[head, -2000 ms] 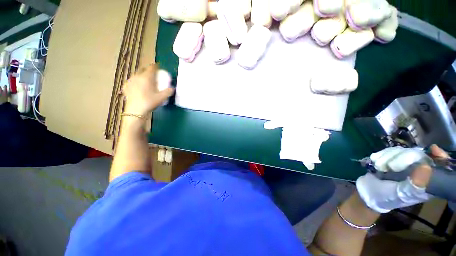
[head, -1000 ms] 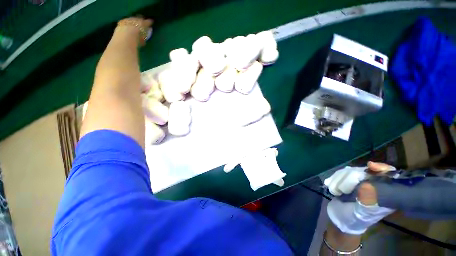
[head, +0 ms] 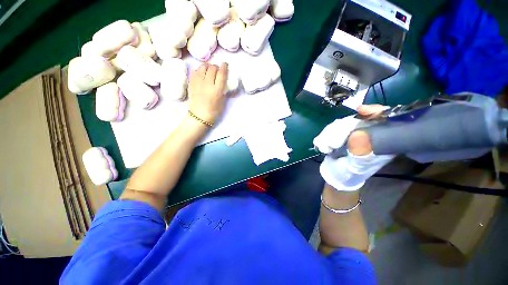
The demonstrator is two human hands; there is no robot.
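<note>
Several cream-and-pink plastic housings (head: 203,40) lie heaped on and behind the white sheet (head: 142,131). One housing (head: 260,76) lies apart at the sheet's right; another (head: 100,166) lies at the bench's left edge by the cardboard. My bare left hand (head: 209,92) is over the sheet, back up, fingers bent. A cream piece shows beside its fingertips; the palm is hidden, so I cannot tell if it grips it. My gloved right hand (head: 351,147) is shut around the grey electric screwdriver (head: 434,131), right of the small ragged white cloth (head: 264,143).
The silver screw feeder (head: 356,53) stands on the green bench (head: 223,161) at the upper right, a crumpled blue cloth (head: 468,47) beyond it. Brown cardboard sheets (head: 28,161) are stacked at the left. A brown carton (head: 454,206) is on the floor at right.
My left hand has come back from the far left belt to the sheet. My right hand, still holding the screwdriver, appears closer to the feeder. The view has shifted.
</note>
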